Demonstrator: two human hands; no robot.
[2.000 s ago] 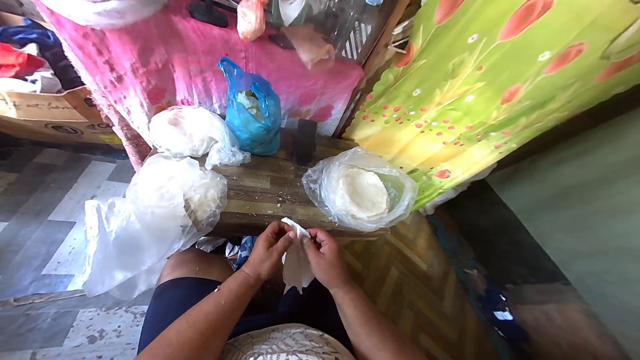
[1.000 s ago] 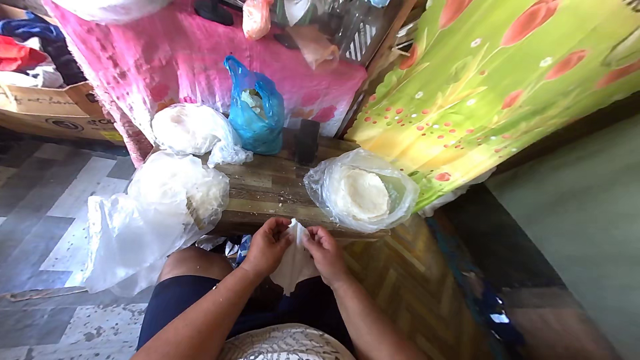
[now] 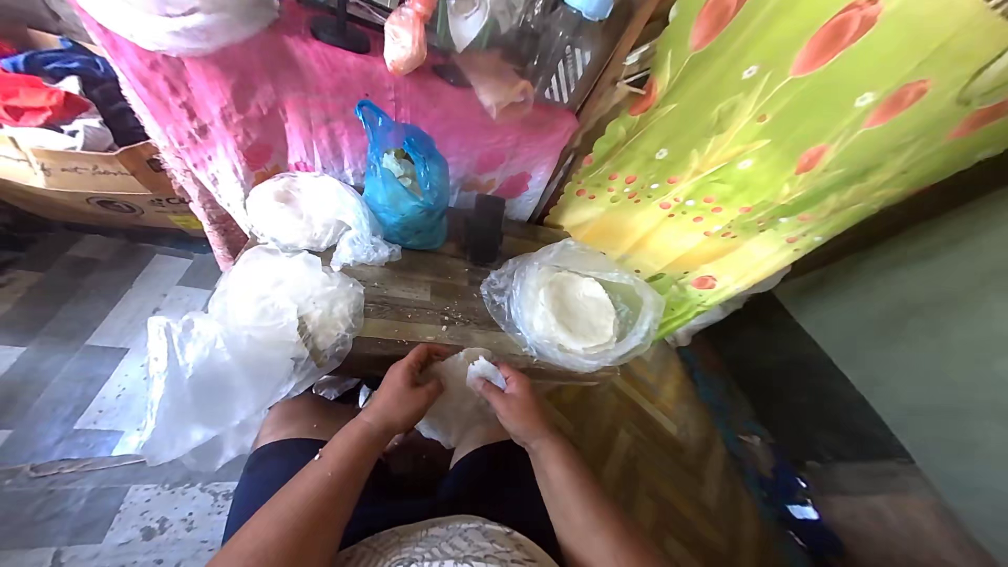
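Between my hands, above my lap, hangs a thin, pale, translucent sheet (image 3: 457, 402). My left hand (image 3: 409, 390) pinches its upper left edge. My right hand (image 3: 516, 402) grips the right side, with a small white folded piece (image 3: 486, 372) between thumb and fingers; whether that piece is part of the sheet I cannot tell. Just beyond my right hand, a clear plastic bag (image 3: 504, 295) lies open around a stack of round white sheets (image 3: 579, 311). Left of my hands, another clear bag (image 3: 185, 378) spreads beside white sheets (image 3: 268, 291).
On the low wooden bench (image 3: 394, 303) stand a blue plastic bag (image 3: 405, 193), a tied white bag (image 3: 303, 211) and a dark object (image 3: 484, 228). A pink cloth (image 3: 315, 102) hangs behind, a green flowered curtain (image 3: 709, 157) at right. A cardboard box (image 3: 94, 177) holds clothes.
My hands have moved apart, and the sheet now spreads wider between them, where it hung narrow before. The small white piece shows at my right fingertips. The bags have stayed in place.
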